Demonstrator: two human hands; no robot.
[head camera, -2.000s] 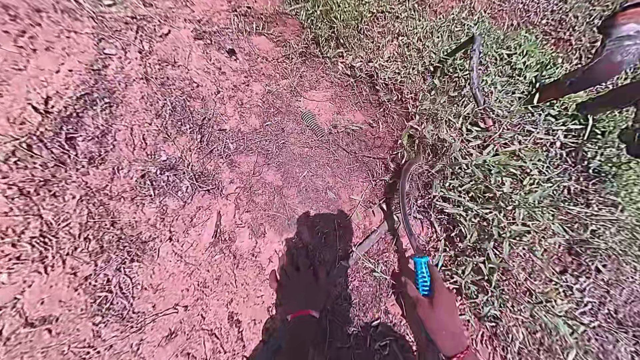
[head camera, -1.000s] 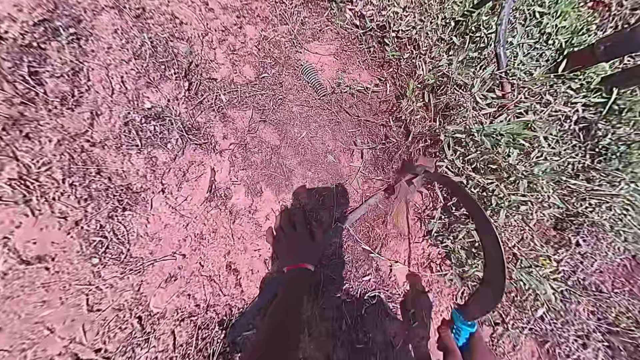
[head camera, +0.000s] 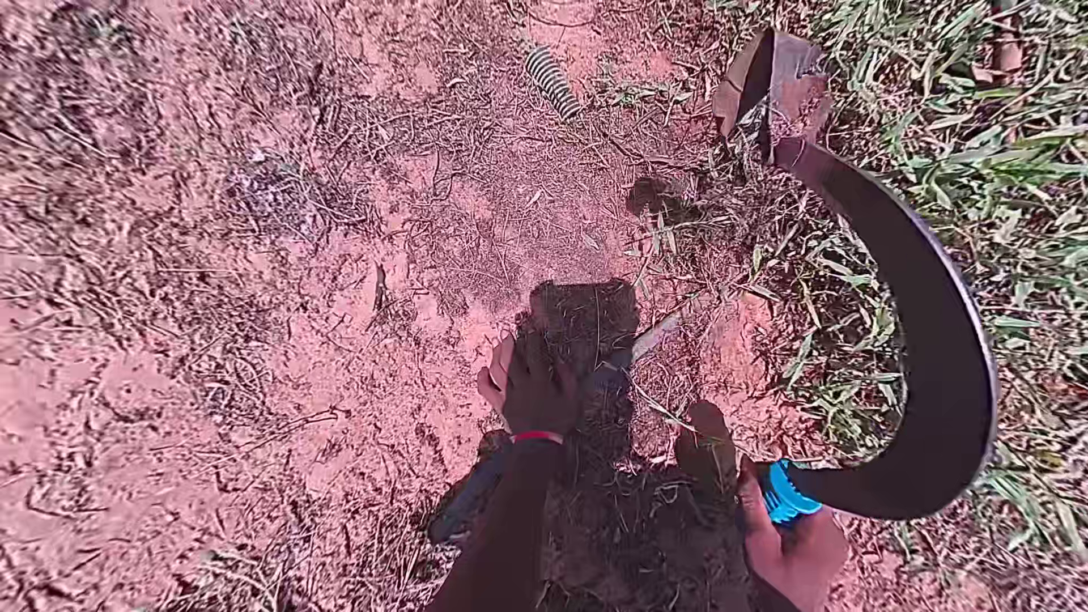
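Note:
My right hand (head camera: 795, 544), low right of centre, grips the blue handle of a sickle (head camera: 943, 365). Its broad, dark curved blade rises and bends back to the left. At the blade's upper end is a brown, folded piece (head camera: 795, 89), perhaps a dry leaf or rusty metal; I cannot tell which, nor whether it is joined to the blade. My left hand (head camera: 531, 382), with a red band at the wrist, is spread palm down, holding nothing, over the shaded soil left of the sickle. Whether it touches the ground is unclear.
Green grass (head camera: 1020, 195) grows along the right side. Reddish soil (head camera: 408, 340) with dry stalks covers the left and middle. A striped, coil-like object (head camera: 552, 82) lies at the top centre. A pale strip (head camera: 654, 337) lies right of my left hand, beside my shadow.
The sickle has been raised toward the camera, its blade now curving out to the right. The brown piece at its tip has moved up from the ground's middle. My left hand stays spread.

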